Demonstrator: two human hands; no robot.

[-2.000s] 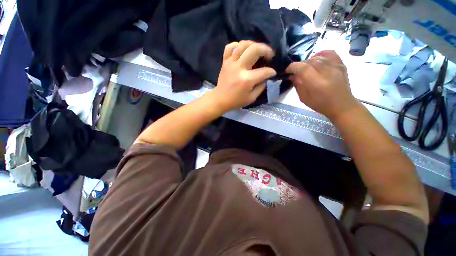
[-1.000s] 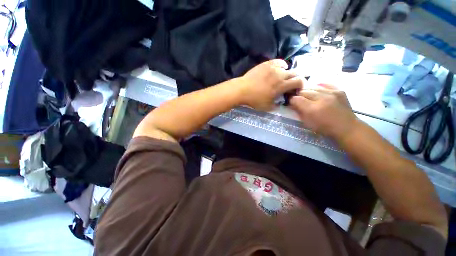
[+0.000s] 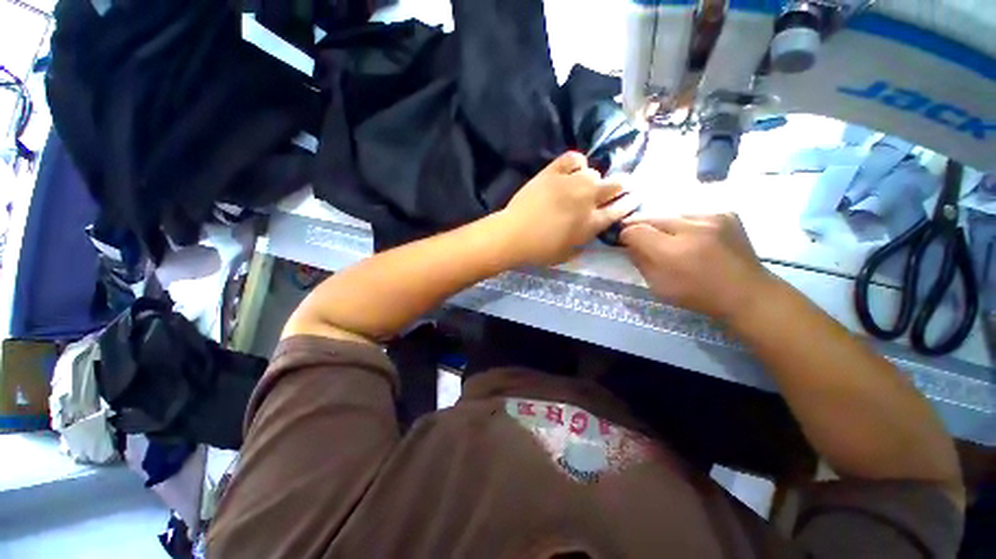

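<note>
My left hand [image 3: 562,213] and my right hand [image 3: 690,259] meet near the front of the white machine table [image 3: 754,207]. Their fingertips pinch a small dark edge of the black garment [image 3: 410,131] between them. The garment spreads up and left from my left hand, and a shiny fold lies just beyond the fingers. The held edge is mostly hidden by my fingers. The sewing machine [image 3: 863,66] with "JACK" lettering stands above right, its needle area [image 3: 668,115] just beyond my hands and apart from the held edge.
A black garment pile [image 3: 175,120] with white strips is at the left. Black scissors [image 3: 924,262] and light grey-blue cloth pieces [image 3: 874,186] lie at the right. A ruler band [image 3: 612,306] runs along the front edge. Dark and pale cloth [image 3: 164,360] hangs low at the left.
The pinched edge has become mostly hidden, and the pale strip seen earlier no longer shows. My left hand has turned over beside my right. The view has shifted, showing more of the machine head.
</note>
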